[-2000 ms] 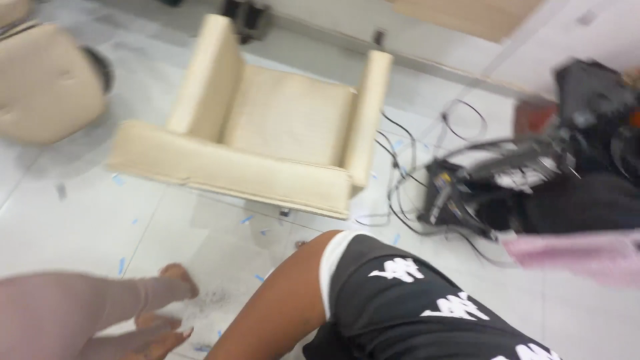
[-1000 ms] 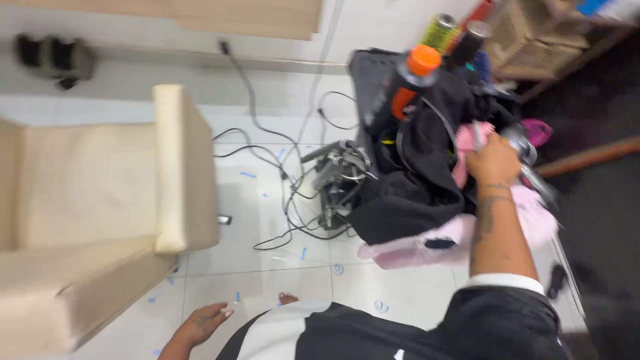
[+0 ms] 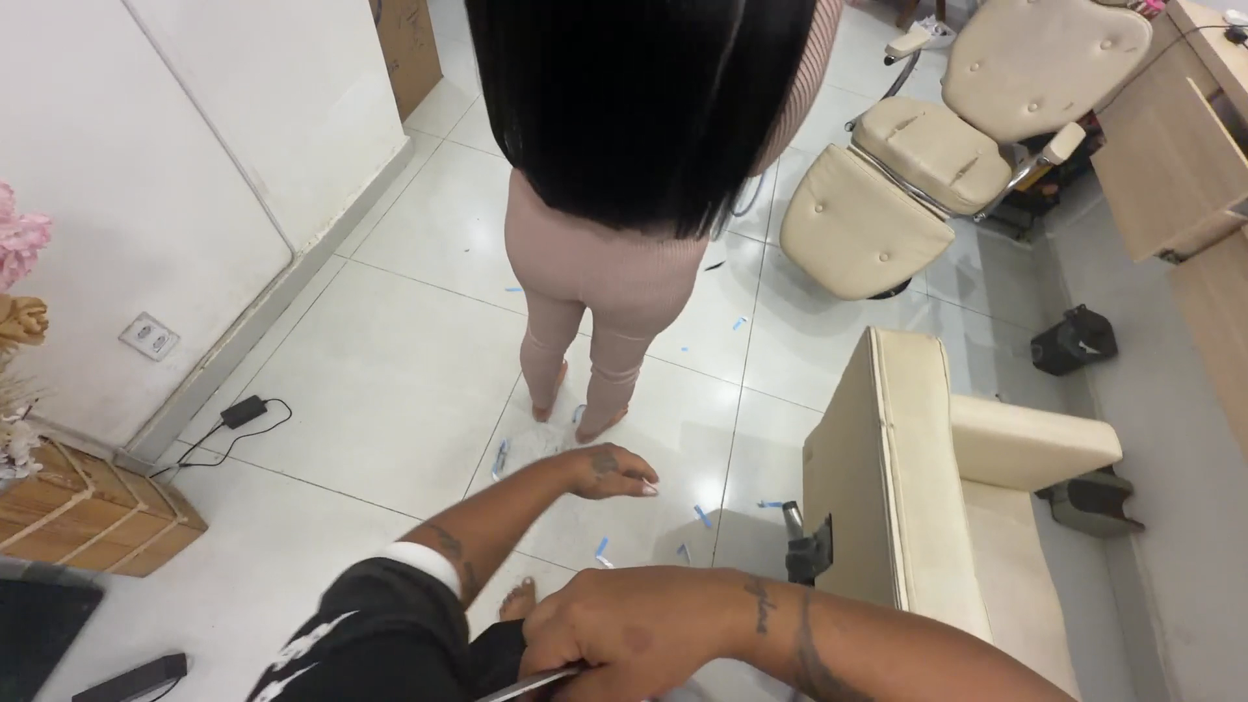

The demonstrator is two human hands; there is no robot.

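My left hand (image 3: 612,472) hangs over the tiled floor with its fingers loosely apart and nothing in them. Low in the view, my right hand (image 3: 624,624) is closed around a thin metal tool (image 3: 531,685), whose full shape is cut off by the bottom edge. Beyond my hands a person in pink clothes (image 3: 604,263) stands with their back to me. That person's long, straight black hair (image 3: 634,107) falls to the hips.
A cream armchair (image 3: 882,468) stands close on the right, and a cream reclining chair (image 3: 936,166) farther back. At left are a wooden crate (image 3: 107,507) and a black power adapter (image 3: 243,411) on the floor. Blue scraps (image 3: 702,516) lie on the tiles.
The view has swung from the bag and cables to the standing person. One second ago my right hand reached into the black and pink things; now it is in front of me with a metal tool.
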